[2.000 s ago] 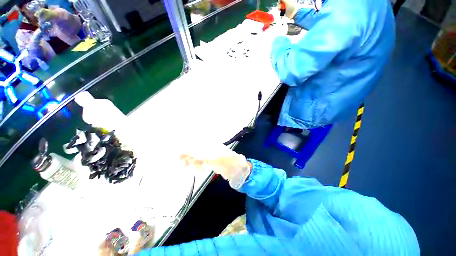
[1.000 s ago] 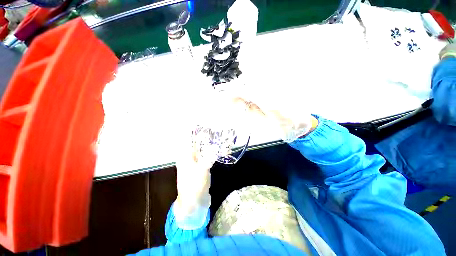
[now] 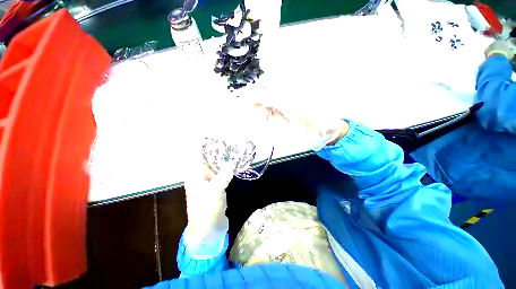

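Note:
My left hand (image 3: 208, 195), in a thin whitish glove, holds a clear, shiny plastic piece (image 3: 231, 157) with two rounded lobes at the bench's front edge. A thin clear loop with a dark rim shows at its right side. My right hand (image 3: 294, 125), also gloved, reaches in from the right, above and right of the piece. Its fingers are washed out against the white bench; whether it holds anything cannot be told. A heap of dark glossy trim parts (image 3: 240, 53) stands behind my hands.
A red-orange bin (image 3: 51, 152) fills the left. A capped bottle (image 3: 186, 38) and a white bottle (image 3: 263, 11) stand by the heap. Small dark parts (image 3: 447, 35) lie on a white sheet at far right. A black strap (image 3: 447, 121) lies along the front edge, near another worker's sleeve (image 3: 493, 84).
The view has swung left and down to the bin and bench front. My left hand has come into clear view with the clear piece. Over the last second, both hands barely move.

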